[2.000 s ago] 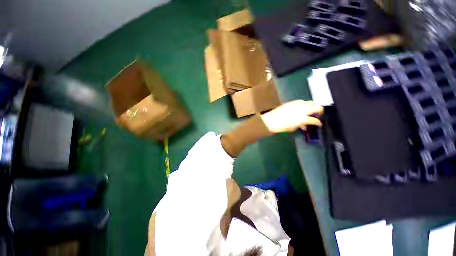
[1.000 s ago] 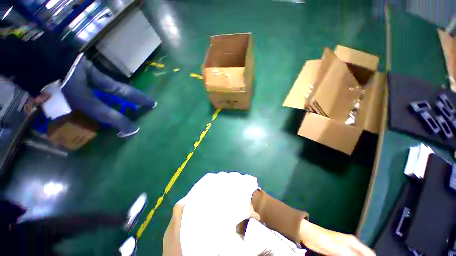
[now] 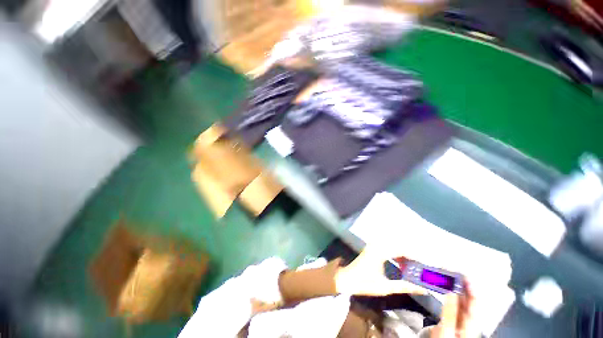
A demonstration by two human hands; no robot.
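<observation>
A grey handheld device [image 3: 433,278] with a glowing purple screen and small keys at its left end is held between both hands. My left hand [image 3: 371,272] grips its key end. My right hand [image 3: 456,311] has its fingers at the screen end; the rest of this hand is partly cut off by the lower edge. White sheets [image 3: 430,231] lie fanned under and behind the device. A crumpled white wad [image 3: 544,296] lies on the bench to the right. The picture is blurred.
A long white strip [image 3: 497,200] lies farther back on the bench. Black mats [image 3: 390,168] with blurred rows of devices [image 3: 350,99] are at the back left. Cardboard boxes [image 3: 162,280] stand on the green floor at left. White items [image 3: 582,198] are at the far right.
The view has swung from the floor to the bench. My left hand, earlier near the mats and then low in the picture, now grips the device. My right hand has come into view at it.
</observation>
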